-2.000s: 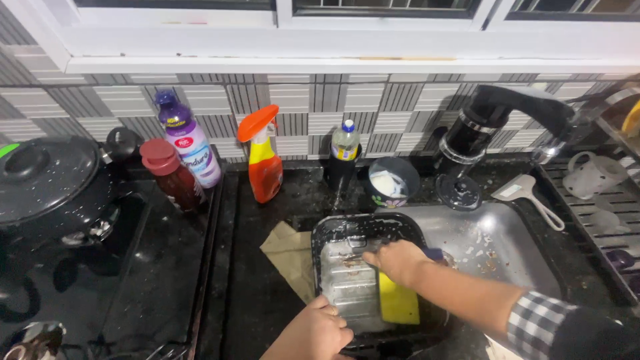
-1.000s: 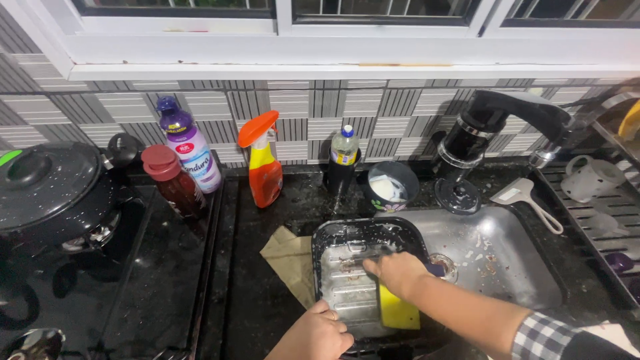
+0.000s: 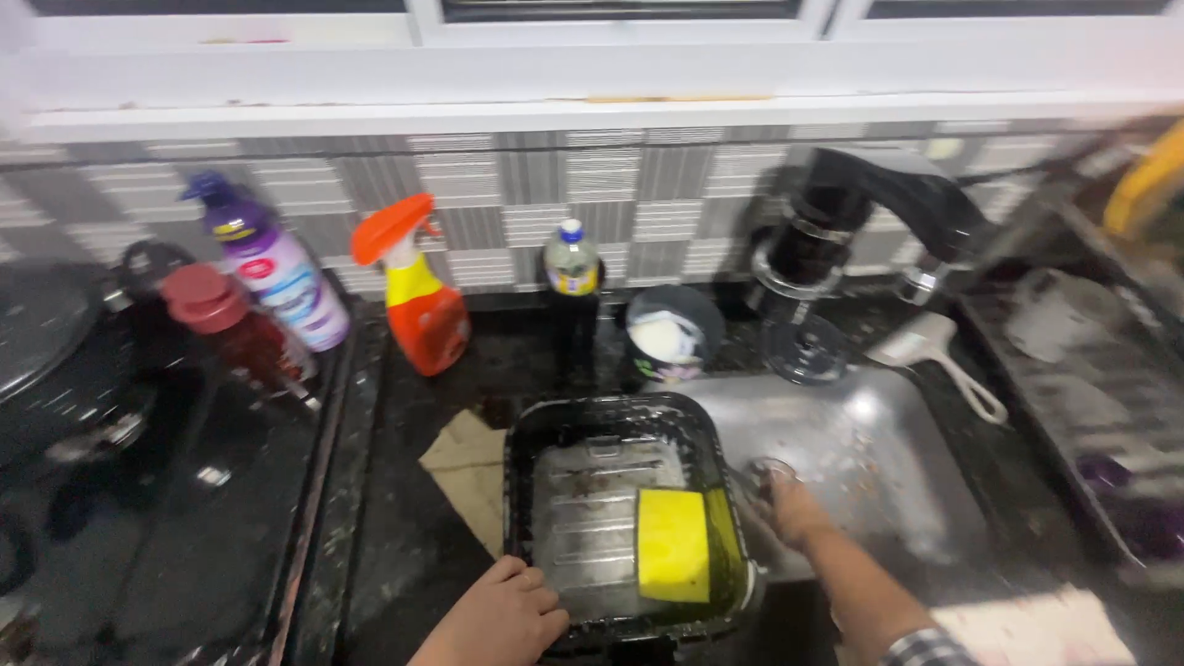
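Observation:
My left hand grips the near left corner of a black rectangular pan that overlaps the left side of the steel sink. A yellow sponge lies in the pan's right half, against its side wall. Dark residue marks the ridged bottom of the pan. To the right of the pan, my right hand reaches down into the sink, near the drain; its fingers are blurred and partly hidden, so whether they hold anything is unclear. A beige cloth sticks out from under the pan's left side.
A black faucet stands behind the sink, with a squeegee at its right and a dish rack beyond. Along the wall are a spray bottle, a detergent bottle and a small tub. A stove with a pot is left.
My right hand has left the pan and moved right into the sink, and the sponge now lies free in the pan. My left hand stays at the pan's near left corner.

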